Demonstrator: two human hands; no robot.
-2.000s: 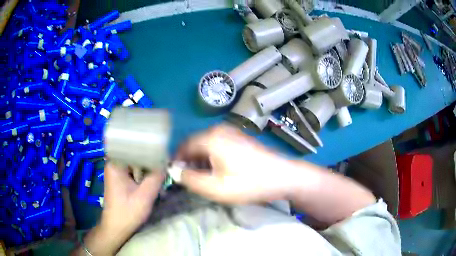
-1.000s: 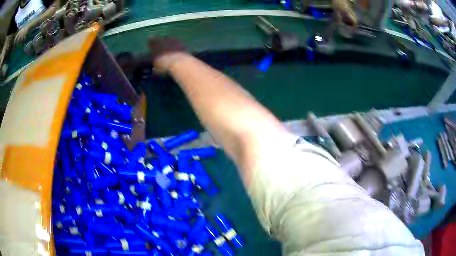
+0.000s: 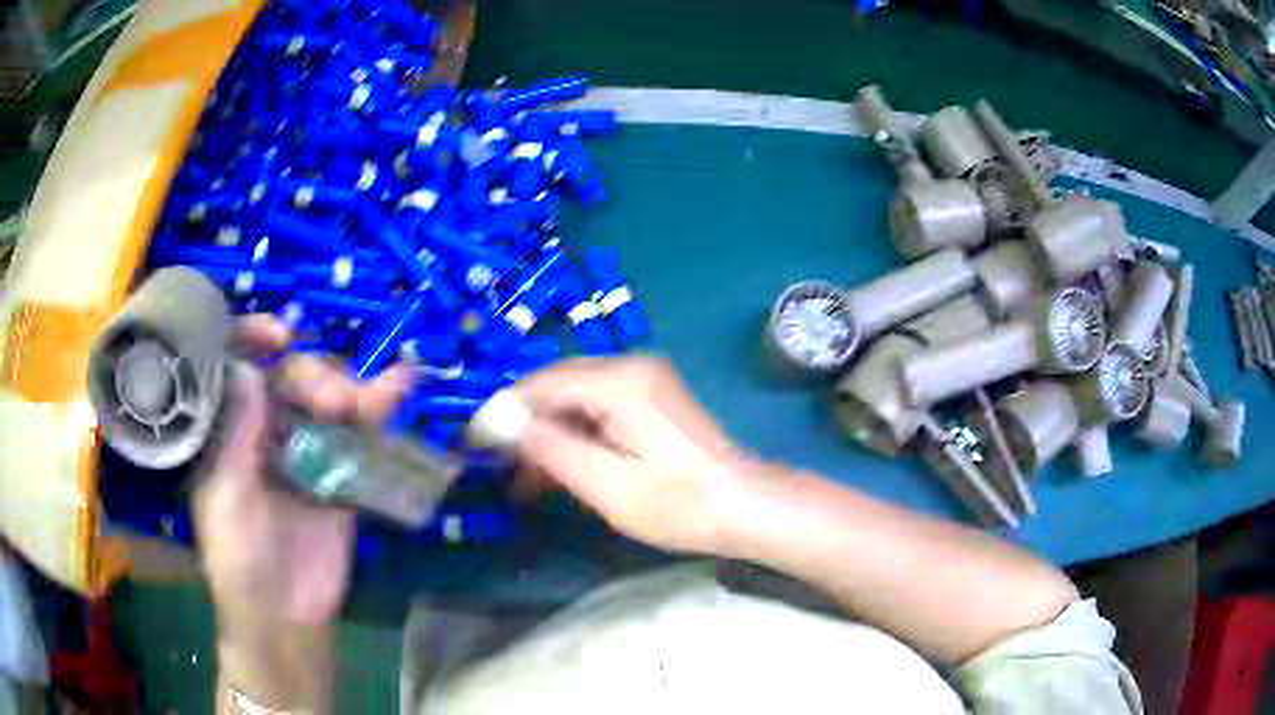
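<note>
A beige-grey fan body [image 3: 165, 366] is in my left hand [image 3: 280, 545] at the left. Its round drum head with a spoked grille faces the lower left. Its open handle points lower right and shows a green circuit board [image 3: 319, 461]. My right hand [image 3: 650, 454] is just right of the handle's end, thumb and fingers drawn together, with a white fingertip covering. Blur hides whether it pinches something small. Many blue battery cells [image 3: 476, 252] with white labels lie behind and around my left hand.
A carton with an orange-and-white edge [image 3: 154, 154] stands at the left. Several fan bodies [image 3: 972, 366] are piled on the blue-green bench [image 3: 713, 252] at the right, with narrow parts [image 3: 1251, 328] beyond. A pale rail [image 3: 755, 112] borders the dark green conveyor. Something red [image 3: 1237, 657] is lower right.
One second ago my right arm stretched across the conveyor to the upper left. It is now back beside the fan body in my left hand. The view has turned down toward the bench.
</note>
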